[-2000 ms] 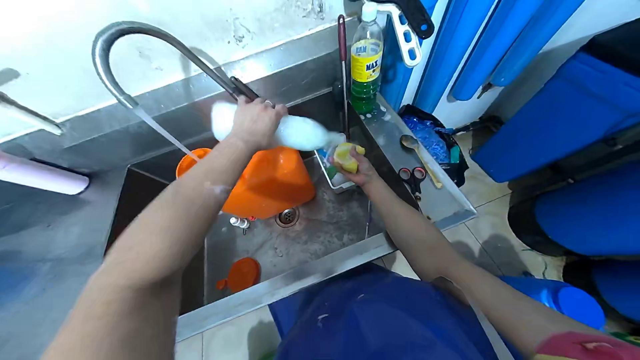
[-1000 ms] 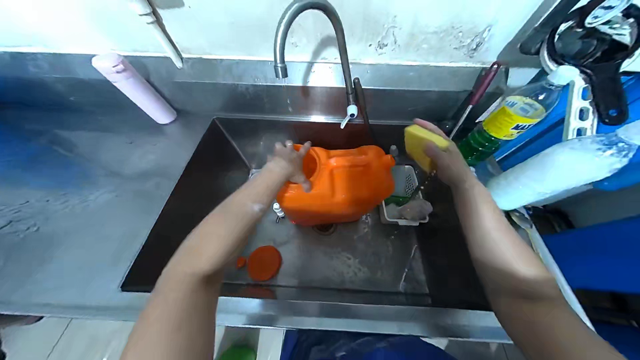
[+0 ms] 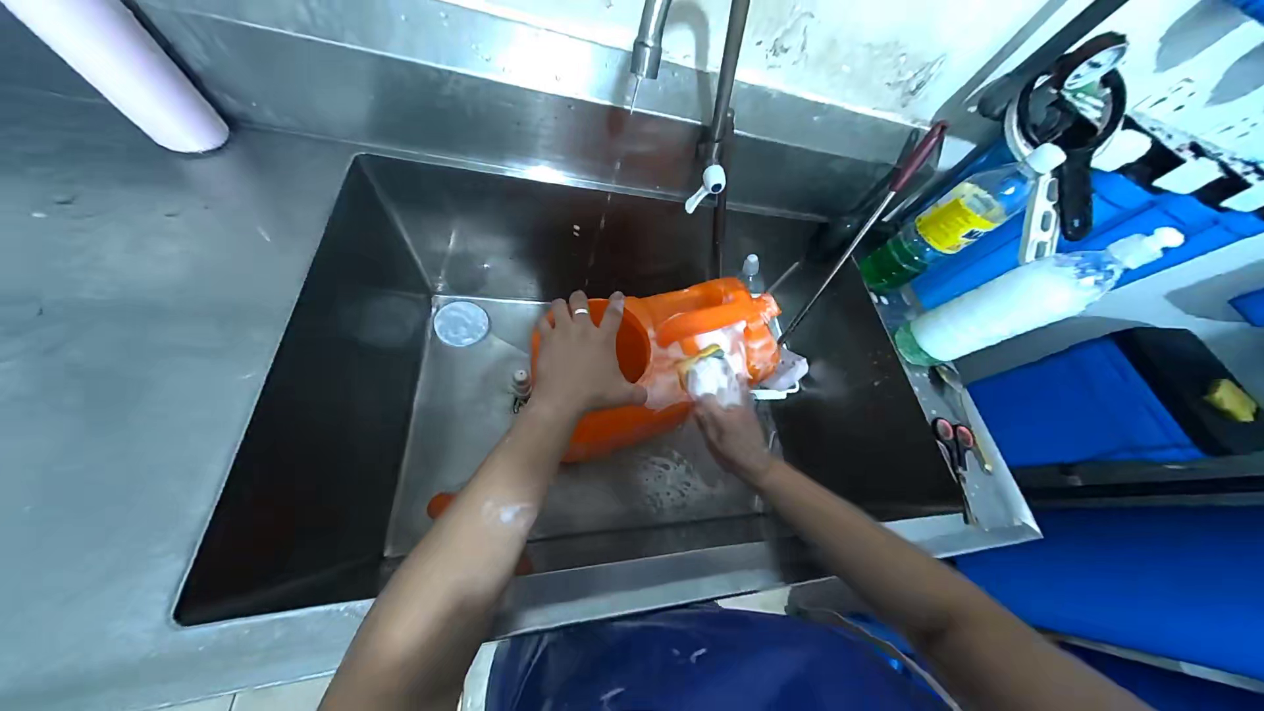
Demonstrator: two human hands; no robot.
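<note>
An orange plastic jug (image 3: 617,434) lies on its side in the stainless steel sink, its round opening to the left and suds on its upper side. My left hand (image 3: 583,360) rests spread on the jug beside the opening, fingers over its rim. My right hand (image 3: 726,415) presses a foam-covered yellow sponge (image 3: 703,367) against the jug's soapy side; foam partly hides the sponge and fingertips. A thin stream of water falls from the faucet (image 3: 647,54) behind the jug.
The sink's front rim (image 3: 671,583) lies beneath my forearms. On the right ledge stand a green soap bottle (image 3: 928,232), a bottle of whitish liquid (image 3: 1017,306) and scissors (image 3: 953,439). A long-handled tool (image 3: 869,222) leans in the back right corner. A pink cylinder (image 3: 128,74) is at upper left.
My right hand has brought the sponge down onto the jug, which now bears suds. The whitish bottle, in my left hand two seconds ago, stands on the right ledge.
</note>
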